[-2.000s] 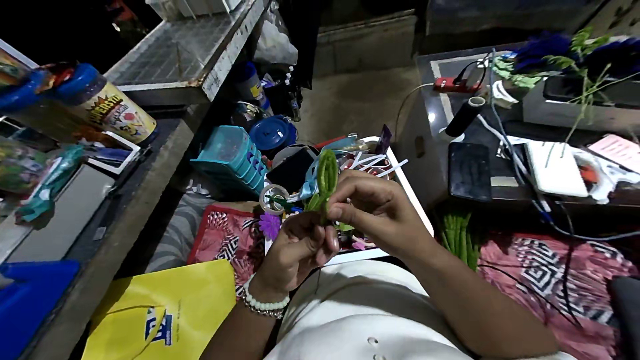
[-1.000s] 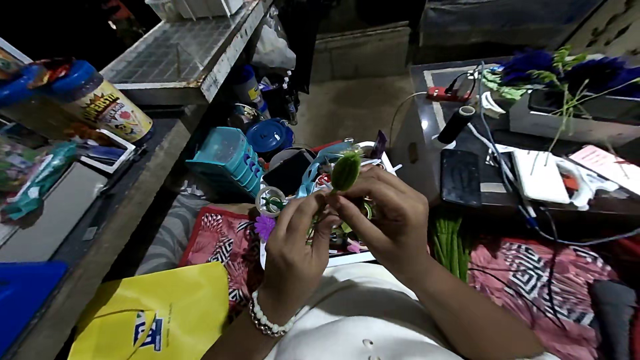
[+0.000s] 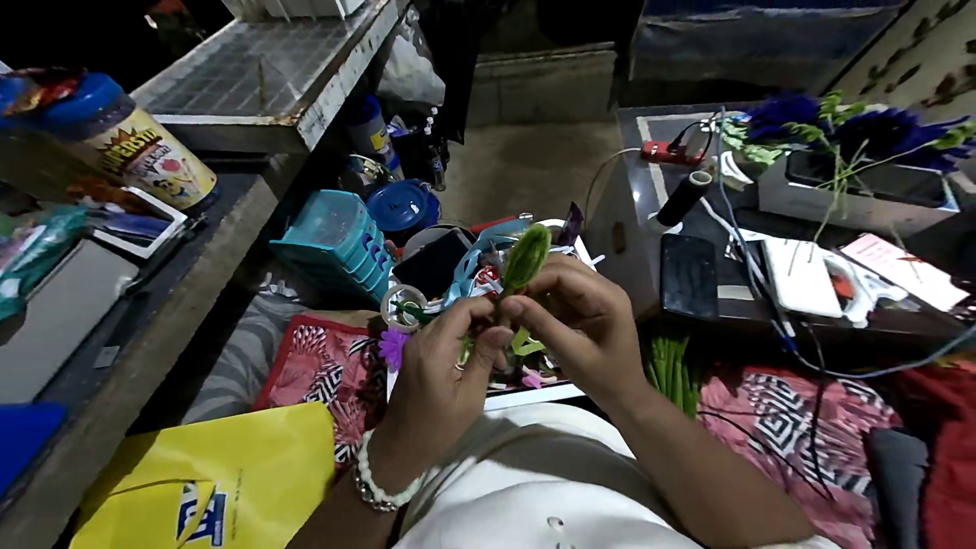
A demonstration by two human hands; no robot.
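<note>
A fuzzy green leaf-shaped piece (image 3: 526, 258), seemingly bent from pipe cleaner, stands upright between my hands over a white tray (image 3: 534, 396) of craft bits. My left hand (image 3: 454, 358) pinches its lower end between thumb and fingers. Just above, the thumb and forefinger of my right hand (image 3: 583, 328) close on its base. Beneath them the tray holds ribbons, scraps and pink pieces. A purple flower (image 3: 393, 348) and a roll of tape (image 3: 404, 306) lie beside my left hand. Green stems (image 3: 675, 370) stand to the right of my right hand.
A teal drawer unit (image 3: 332, 244) and a blue-lidded tub (image 3: 400, 206) stand beyond my left hand. On the right table are a black phone (image 3: 688, 276), a dark thread spool (image 3: 685, 200), cables and dark blue flowers (image 3: 877, 133). A yellow bag (image 3: 229, 457) lies at lower left.
The green piece showed as an elongated loop two seconds ago; now it looks like a shorter, fuller leaf shape. My left hand has come up closer to its base.
</note>
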